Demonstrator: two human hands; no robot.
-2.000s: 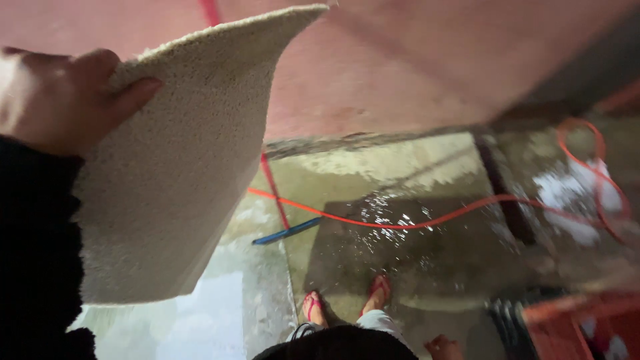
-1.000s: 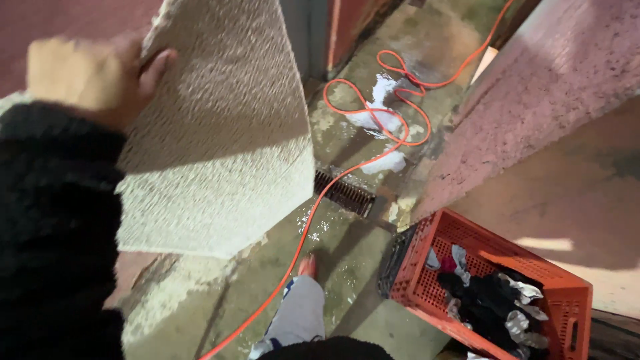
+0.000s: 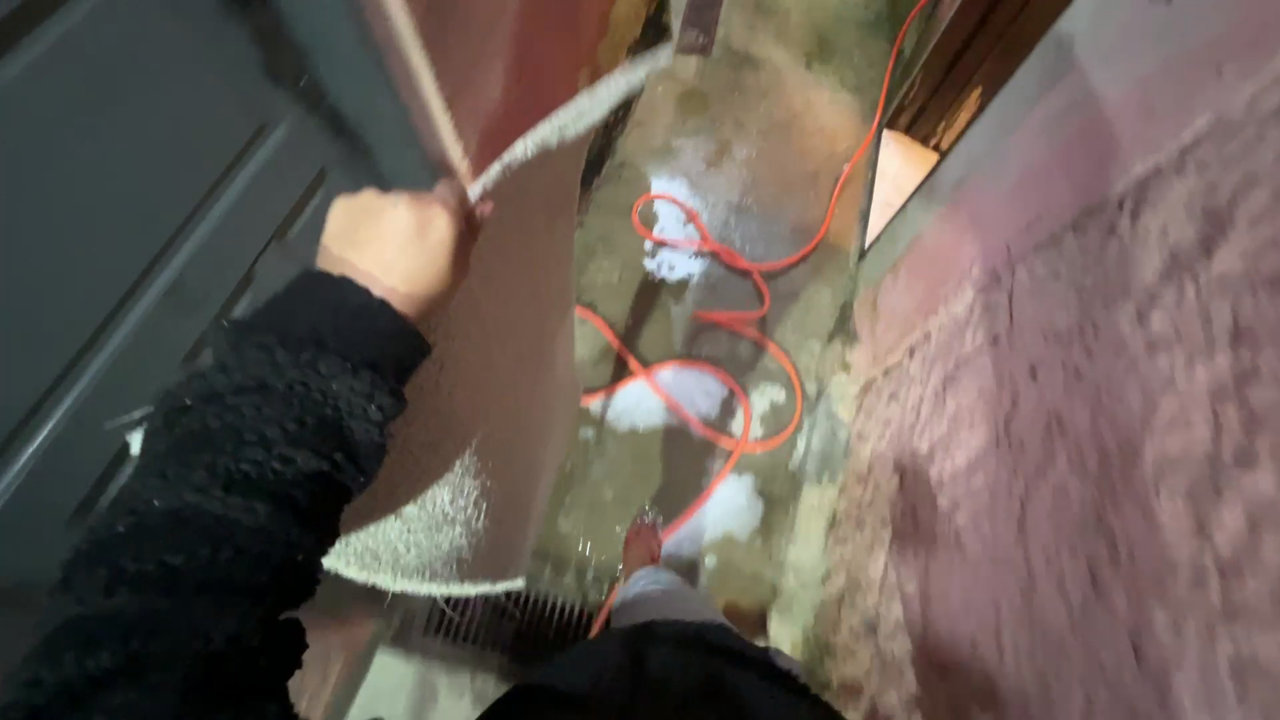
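Observation:
My left hand [image 3: 400, 245], in a black fleecy sleeve, grips the upper edge of a light textured mat [image 3: 500, 360]. The mat hangs down from the fist, its face mostly in shadow and its lower corner lit. Its pale top edge runs from the fist toward the upper right. The lower edge hangs over a floor grate [image 3: 500, 618]. Past the mat, an orange hose [image 3: 795, 395] lies in loops on the wet floor. My right hand is not in view.
White foam patches [image 3: 735, 508] lie on the floor by my foot [image 3: 641, 548]. A rough pinkish wall [image 3: 1040, 450] bounds the right side. At the left stands a dark grey panelled door [image 3: 130, 210]. A wooden frame [image 3: 965, 75] is at the upper right.
The view has swung along the narrow passage, and the red crate with cloths and the squeegee have left it. My left hand still holds the mat, now beside the grey door.

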